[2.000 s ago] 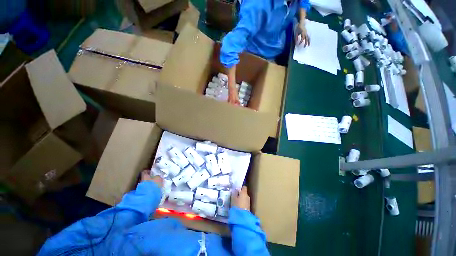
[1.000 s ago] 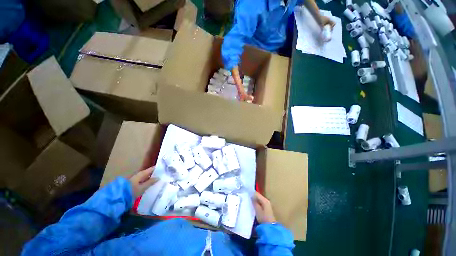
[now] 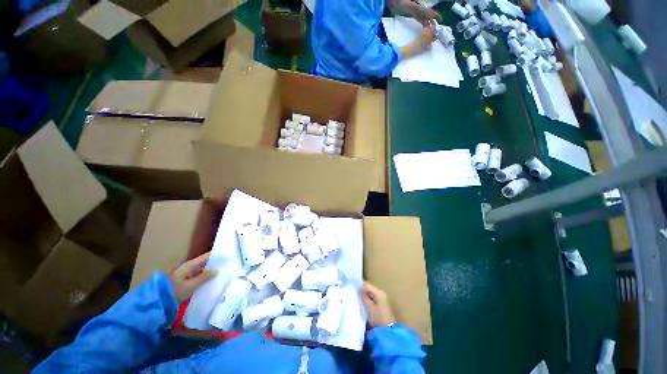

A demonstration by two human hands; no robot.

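Observation:
A white layer pad point(image 3: 204, 305) lies across the open carton point(image 3: 396, 277) in front of me and carries many loose white cylinders point(image 3: 290, 272), lying at mixed angles. My left hand point(image 3: 193, 276) grips the pad's left edge, thumb on top. My right hand point(image 3: 377, 304) is at the pad's right edge with fingers against it. The carton's inside below the pad is hidden. A red glow shows along the carton's near edge.
Another open carton point(image 3: 285, 175) with white cylinders stands just beyond. A sealed carton point(image 3: 146, 139) is at its left. The green bench point(image 3: 468, 256) at right holds cylinders and label sheets point(image 3: 436, 170). A person in blue works beyond.
The pad has been raised from inside the carton to above its rim, and the cylinders have shifted on it. The other person's arm has left the far carton; both their hands are over the bench.

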